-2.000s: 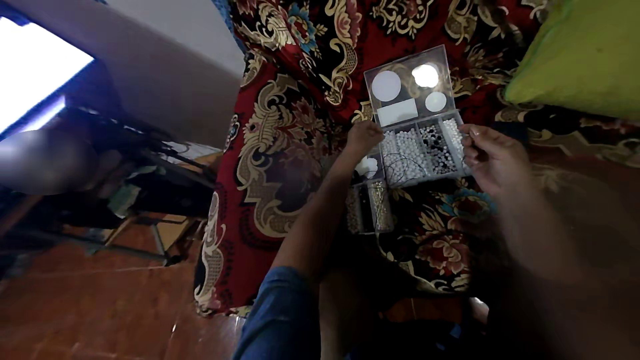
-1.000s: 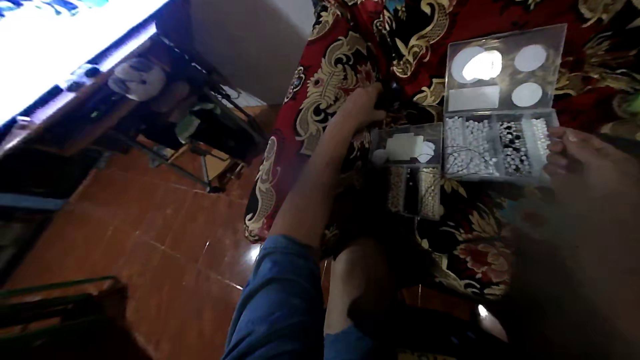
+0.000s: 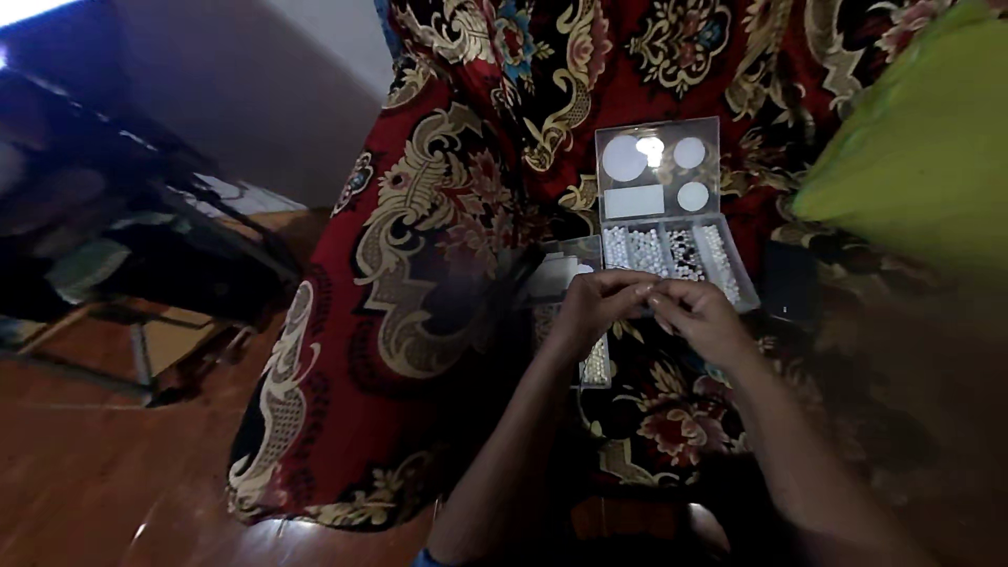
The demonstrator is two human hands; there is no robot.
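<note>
My left hand and my right hand meet fingertip to fingertip over the near edge of a clear plastic bead box. Both hands have thumb and forefinger pinched; whatever may lie between them is too small to make out. Compartments of the box hold white beads and mixed black and white beads. Its raised transparent lid bears white round and rectangular stickers. A smaller clear box with cream beads is partly hidden behind my left hand and forearm; pale cards lie on its lid.
Red and black floral fabric covers the seat beneath the boxes. A green cushion is at the right, with a dark flat object near it. At the left a metal-framed stand rests on the tiled floor.
My left hand has come from the fabric left of the boxes to meet my right hand. The right hand has left the bead box's right edge. The view has swung noticeably.
</note>
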